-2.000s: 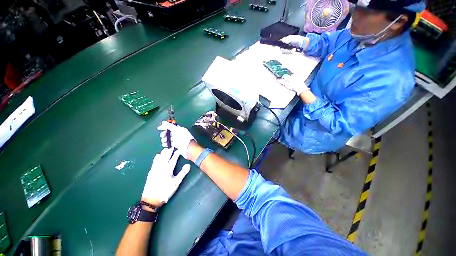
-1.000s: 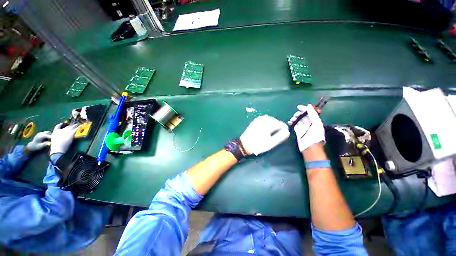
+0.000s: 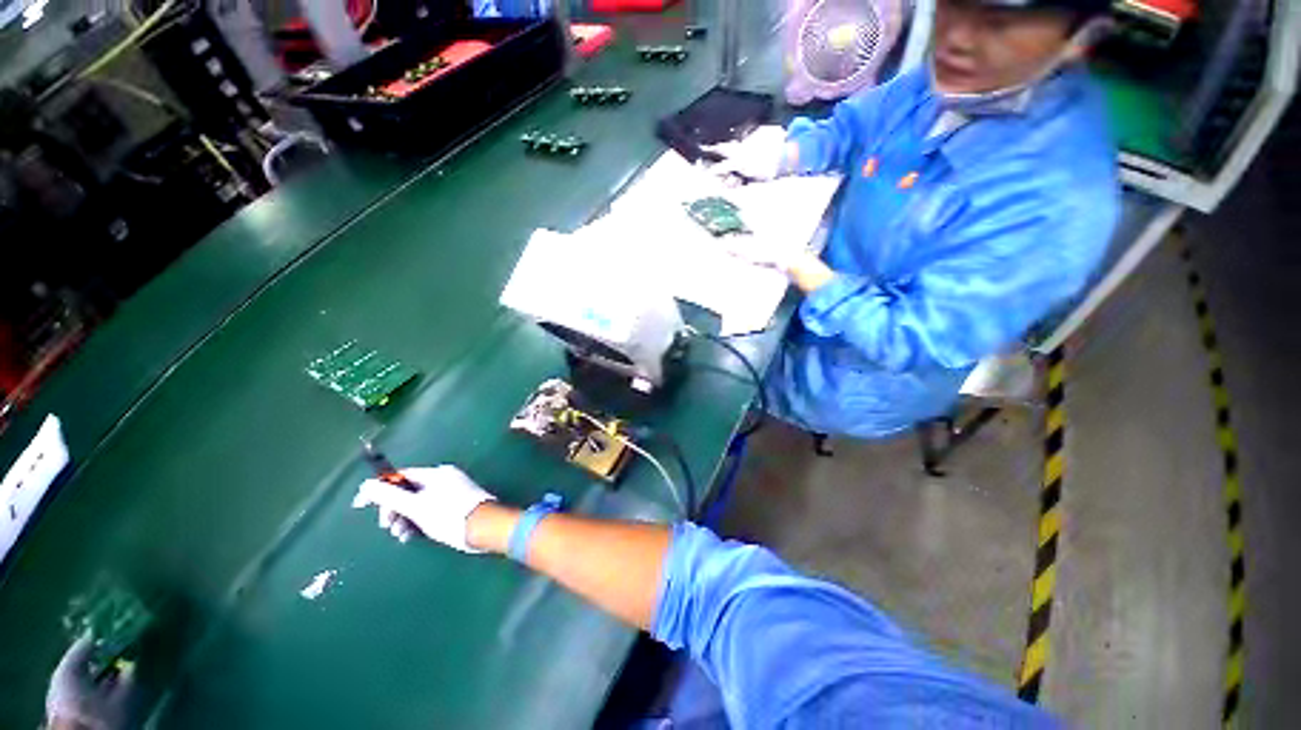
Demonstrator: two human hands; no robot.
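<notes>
My gloved left hand [image 3: 89, 695] is at the lower left edge, partly cut off and blurred. Its fingers are on the near edge of a green circuit board panel [image 3: 109, 616], which is also blurred. My gloved right hand [image 3: 431, 505] holds the side cutters [image 3: 385, 465] above the bench, jaws pointing up and left. Another circuit board panel [image 3: 360, 375] lies beyond the cutter tips. Pale lead clippings [image 3: 320, 583] lie on the bench between my hands.
To the right are the soldering stand's brass-coloured tray [image 3: 599, 455], cables and a pale grey box [image 3: 606, 307] with papers. A seated person [image 3: 956, 243] in blue holds a board [image 3: 716, 216]. A black parts bin [image 3: 435, 89] stands at the back.
The view swung left, then back right. My hands have moved apart; the left is now at a board panel at far left. The right still holds the cutters.
</notes>
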